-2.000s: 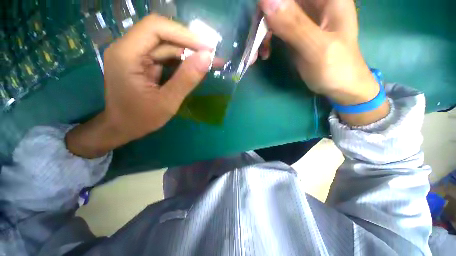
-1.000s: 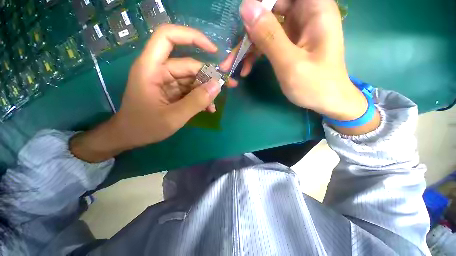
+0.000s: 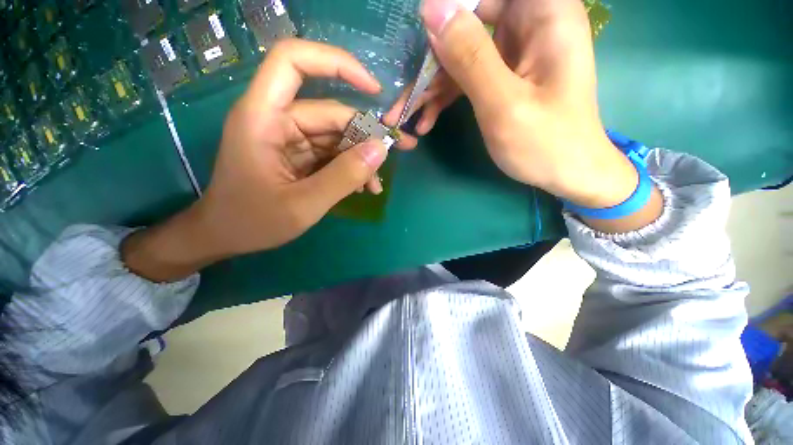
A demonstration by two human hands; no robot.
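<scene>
My left hand point(image 3: 269, 156) holds a small silver circuit board module point(image 3: 363, 129) between thumb and fingers, above the green mat. My right hand point(image 3: 522, 96), with a blue wrist strap point(image 3: 624, 193), grips slim metal tweezers point(image 3: 421, 87). The tweezer tips meet the module's right edge, beside my left thumb tip. Whether the tips hold a small piece is too small to tell. A yellow-green film piece point(image 3: 365, 204) lies on the mat below my left fingers, partly hidden by them.
A blister tray point(image 3: 91, 143) at the upper left holds silver-grey labelled modules and green-gold ones. A clear liner sheet point(image 3: 348, 56) lies beyond my hands. Another yellow-green film point(image 3: 598, 16) shows behind my right hand. A white line point(image 3: 178, 139) crosses the green mat point(image 3: 469, 209).
Two seconds ago a bright glare covered the piece in my left fingers; now the module shows clearly. My right hand has come down-left with the tweezers. Over the last second both hands barely moved.
</scene>
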